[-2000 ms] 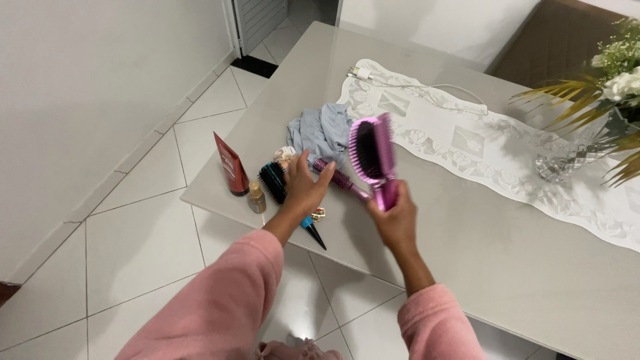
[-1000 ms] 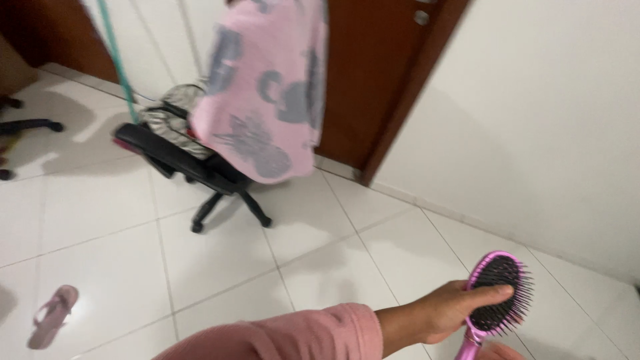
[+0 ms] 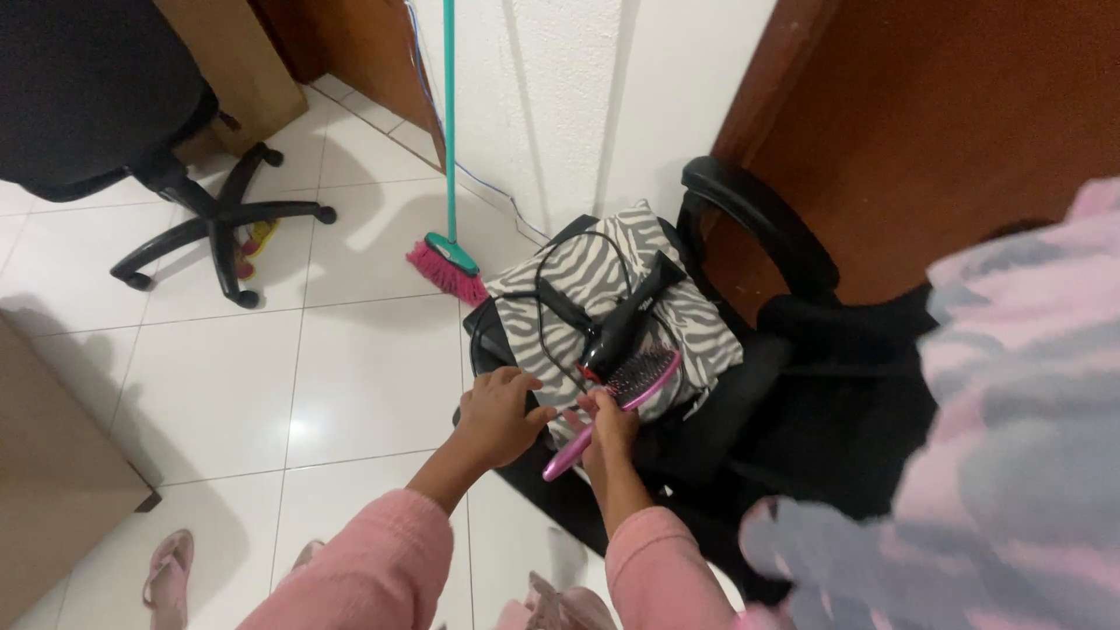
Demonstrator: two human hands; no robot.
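Observation:
My right hand [image 3: 608,437] holds a pink paddle hairbrush [image 3: 643,378] by its handle, bristles up. To its left, my left hand [image 3: 500,416] is held with fingers apart and nothing in it, near the edge of a zebra-print cloth [image 3: 569,262]. On that cloth lies a black hair dryer [image 3: 632,319] with its cord looped around it. The cloth rests on the seat of a black office chair [image 3: 752,376]. The brush head is beside the dryer's rear end.
A pink and grey patterned cloth [image 3: 1015,420] hangs at the right. A broom [image 3: 448,254] with a teal handle leans near the wall. Another black office chair [image 3: 201,201] stands at upper left, and a wooden piece of furniture [image 3: 61,464] is at the left edge.
The view has swung from the table, past a wall, to the chair with the hair dryer. The pink hairbrush is still held. My left hand, on the brush one second ago, is now off it.

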